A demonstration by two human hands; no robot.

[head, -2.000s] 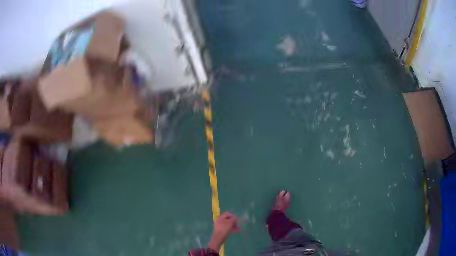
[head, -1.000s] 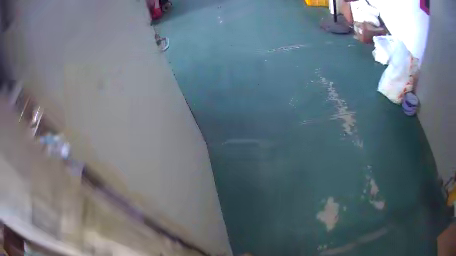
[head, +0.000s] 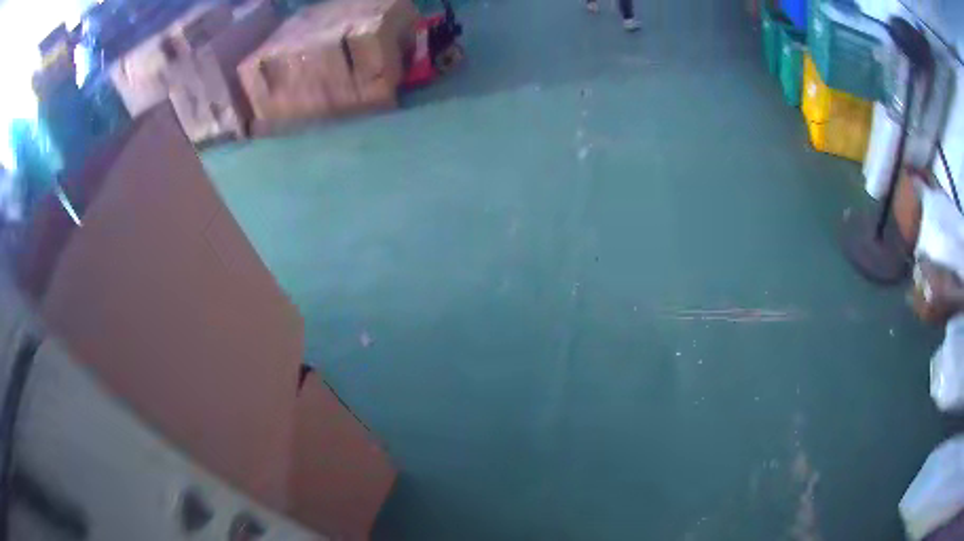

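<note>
Neither of my hands is in the picture. Nearest in front of me, at the left, a large brown cardboard sheet or carton side stands tilted, with a smaller cardboard flap at its lower right. A pale grey surface with dark spots runs along the lower left edge; it is blurred and I cannot tell what it is. Whether anything holds the cardboard is not visible.
Green floor runs ahead. Large brown cartons and a red wheeled thing stand at the far left. A person's feet show at the top. Right: green crates, a yellow crate, a pedestal fan and white bags.
The view has moved forward along the floor. The grey wall at left has given way to brown cardboard. The fan and yellow crate are nearer. My hand, seen two seconds ago, is out of view.
</note>
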